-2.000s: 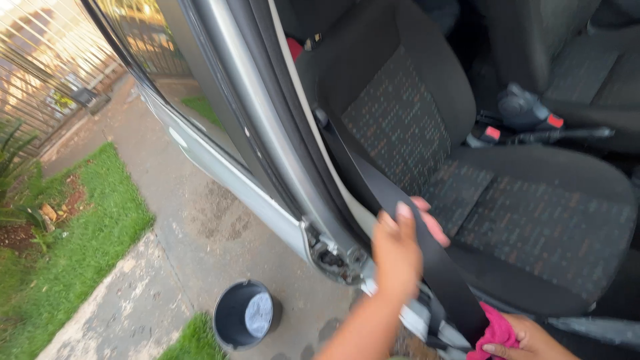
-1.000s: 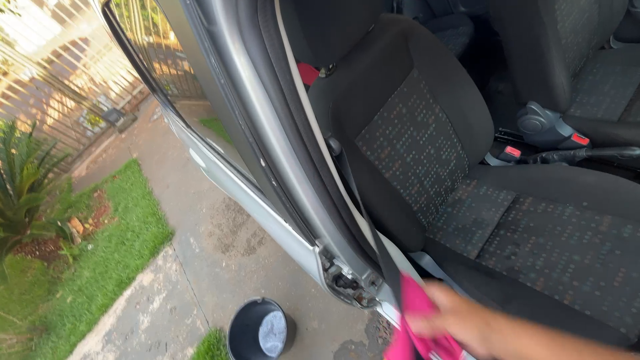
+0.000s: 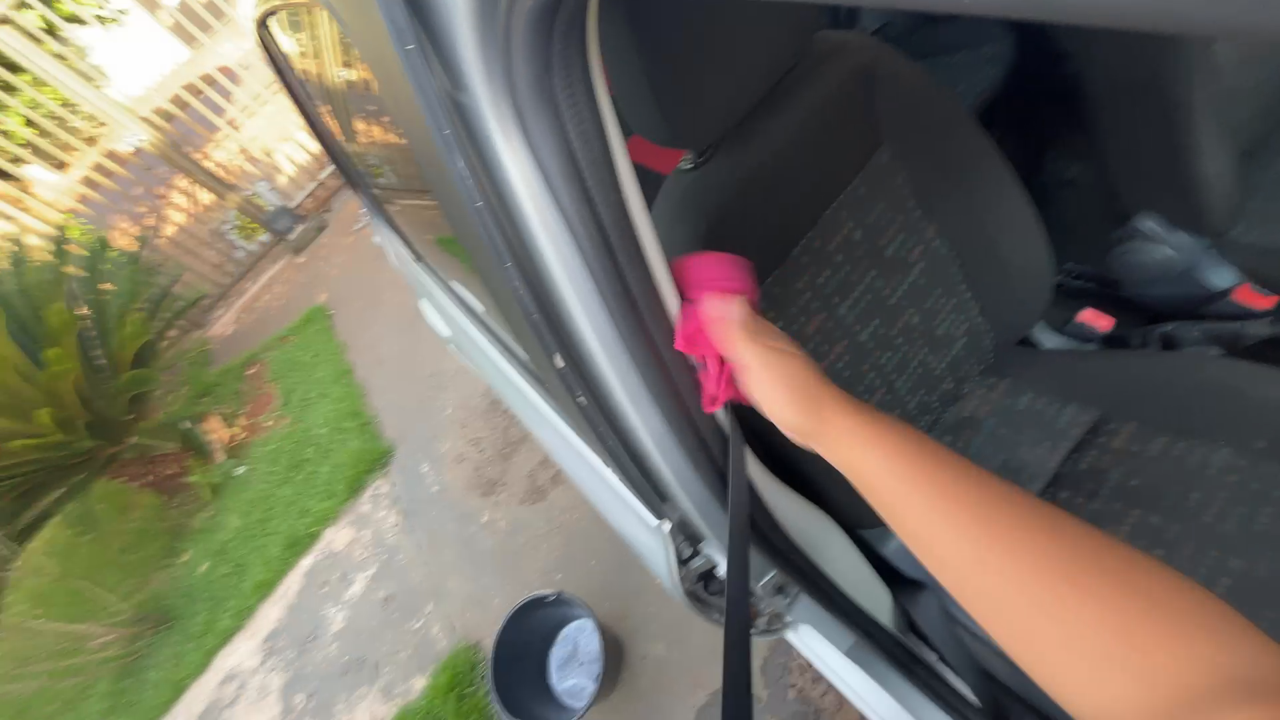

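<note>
My right hand (image 3: 735, 335) grips a pink cloth (image 3: 715, 275), which is wrapped around the upper part of the black seat belt webbing beside the car's door pillar (image 3: 560, 250). Below the cloth the seat belt (image 3: 738, 570) runs down, edge-on and taut-looking, to the bottom of the view. Behind the hand stands the patterned front seat backrest (image 3: 880, 270). My left hand is outside the view.
A black bucket (image 3: 507, 655) with water or something pale inside stands on the concrete by the door sill. The rear door (image 3: 500, 370) is at the left, beside grass (image 3: 300, 470), a spiky plant (image 3: 80, 340) and a slatted fence (image 3: 180, 110). Red-buttoned buckles (image 3: 1095, 320) sit beyond the seat.
The pink cloth, low on the belt one second ago, is now higher by the pillar in my right hand. My left hand, at the belt two seconds ago, has left the view.
</note>
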